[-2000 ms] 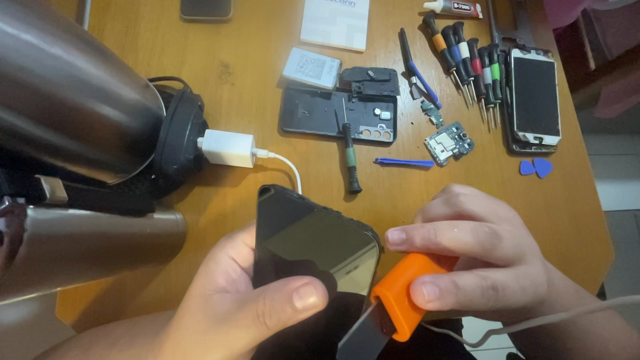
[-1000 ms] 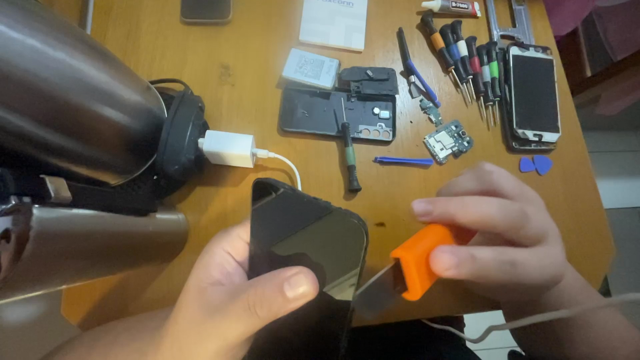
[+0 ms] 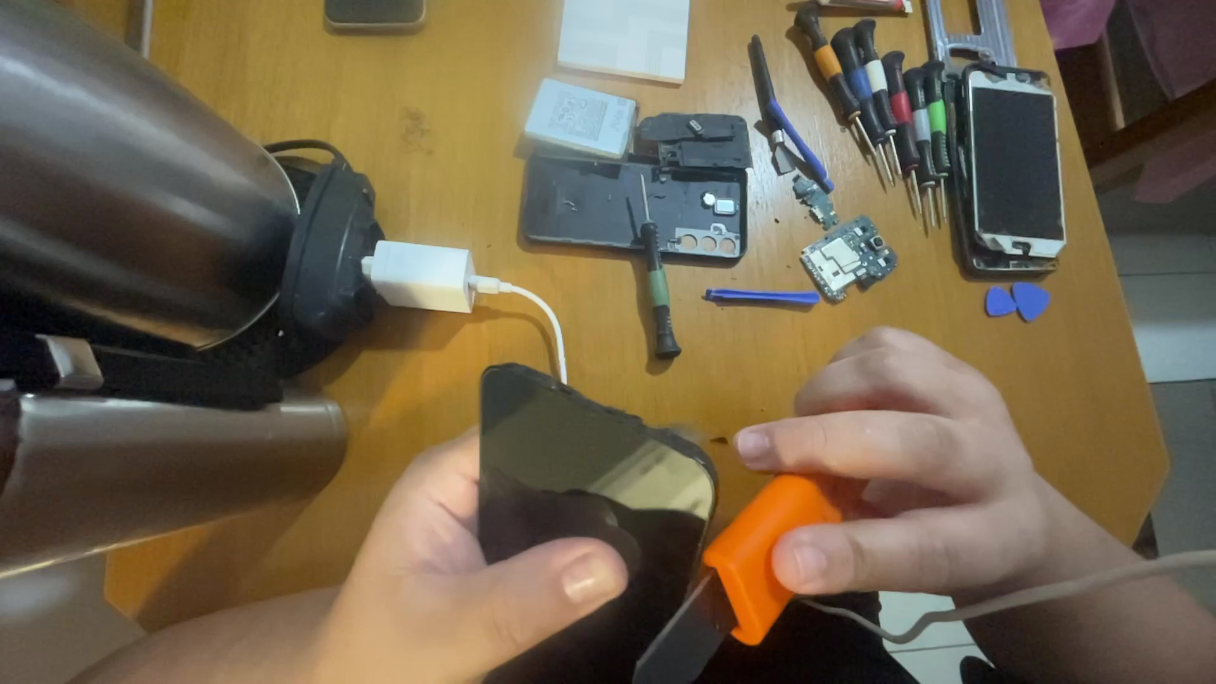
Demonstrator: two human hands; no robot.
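My left hand (image 3: 446,579) grips a black smartphone (image 3: 589,475) with a glossy, reflecting screen, its thumb lying across the glass. In my right hand (image 3: 912,475) is a blade tool with an orange plastic handle (image 3: 774,560), pinched between thumb and fingers. The flat metal blade (image 3: 686,635) points down and left, close to the phone's right edge; whether it touches the edge cannot be told. Behind the phone lie an opened phone's dark frame (image 3: 589,204), a green-and-black screwdriver (image 3: 657,285) resting over it, a blue pry tool (image 3: 762,297) and a small circuit board (image 3: 847,258).
A white charger (image 3: 423,275) with a white cable stands beside large metal vessels (image 3: 133,171) at left. Several precision screwdrivers (image 3: 898,104), a white-framed phone (image 3: 1016,166) and blue picks (image 3: 1031,301) lie at back right. A phone battery (image 3: 579,119) sits near a white box (image 3: 623,38).
Over the last second the orange-handled blade has come down and left, closer to the phone's lower right edge. Both hands keep their hold.
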